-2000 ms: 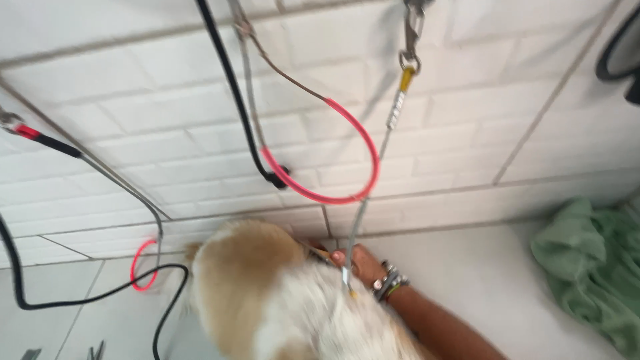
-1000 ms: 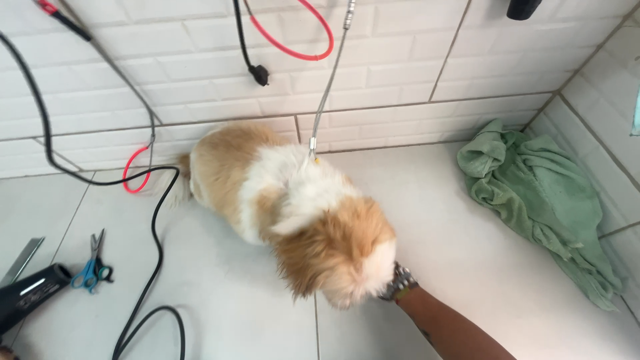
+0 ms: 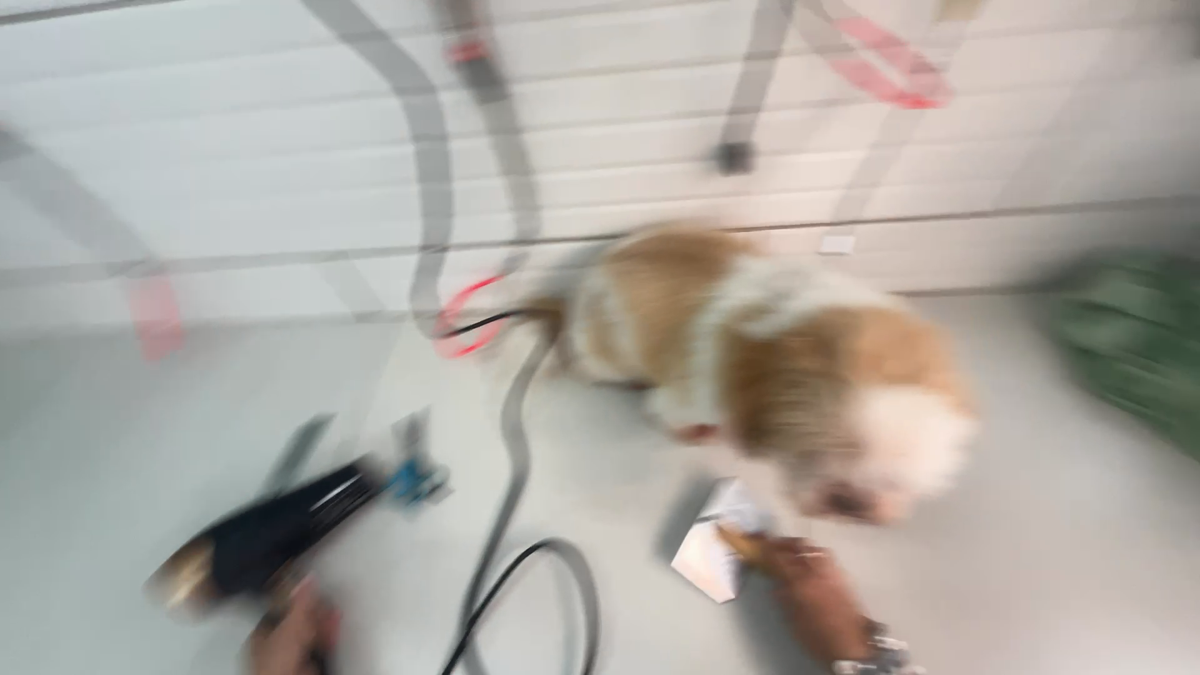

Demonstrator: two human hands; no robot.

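My left hand (image 3: pixel 295 628) is at the lower left, wrapped around the handle of a black hair dryer (image 3: pixel 281 530). At the bottom right, my right hand (image 3: pixel 802 567), with a bracelet at the wrist, grips a wooden-handled brush (image 3: pixel 717 544) whose pale head lies low over the white surface; blur hides its bristles. A tan and white dog (image 3: pixel 778 356) faces down and right just beyond that hand, its muzzle near the brush. Blue-handled scissors (image 3: pixel 417 483) lie just past the dryer, with a blurred metal tool (image 3: pixel 300 450) beside them.
A black cord (image 3: pixel 516 441) loops over the surface between dryer and dog. Grooming loops, one with a pink-red sleeve (image 3: pixel 891 66), hang before the white tiled wall (image 3: pixel 609 122). A black plug (image 3: pixel 734 157) dangles there. A green towel (image 3: pixel 1139 337) is bunched at the right.
My right hand, beside the dog's head one second ago, is now in front of it with a brush. My left hand has come into view on the dryer. The view has shifted left.
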